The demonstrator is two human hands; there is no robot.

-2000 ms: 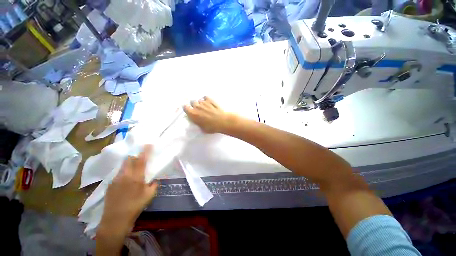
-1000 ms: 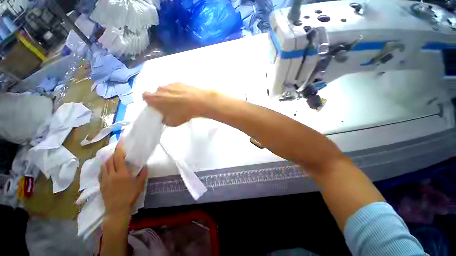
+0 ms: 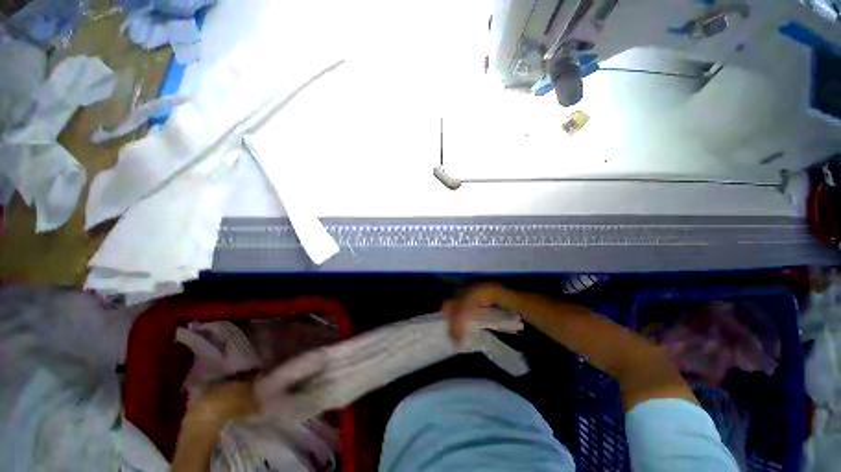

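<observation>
A cut-piece bundle (image 3: 369, 361) of long whitish strips lies slantwise low in front of me, from over the red basket toward my lap. My left hand (image 3: 226, 406), blurred, holds its left end above the basket. My right hand (image 3: 475, 309) grips the bundle near its right end, below the table edge. The red basket (image 3: 138, 355) holds more pale, striped strips (image 3: 221, 346). White fabric panels (image 3: 166, 226) lie on the table at the left, partly over its front edge. One narrow white strip (image 3: 290, 207) lies across the ruler.
The sewing machine (image 3: 636, 28) stands at the upper right, with a dark round attachment (image 3: 567, 85) by its foot and a yellow label (image 3: 575, 122) on the bed. The table-edge ruler (image 3: 516, 236) runs along the front. A blue basket (image 3: 788, 369) with pinkish cloth is at the lower right.
The view has tilted down. Both hands have left the white panels on the table and moved below its front edge, where they now hold the strip bundle.
</observation>
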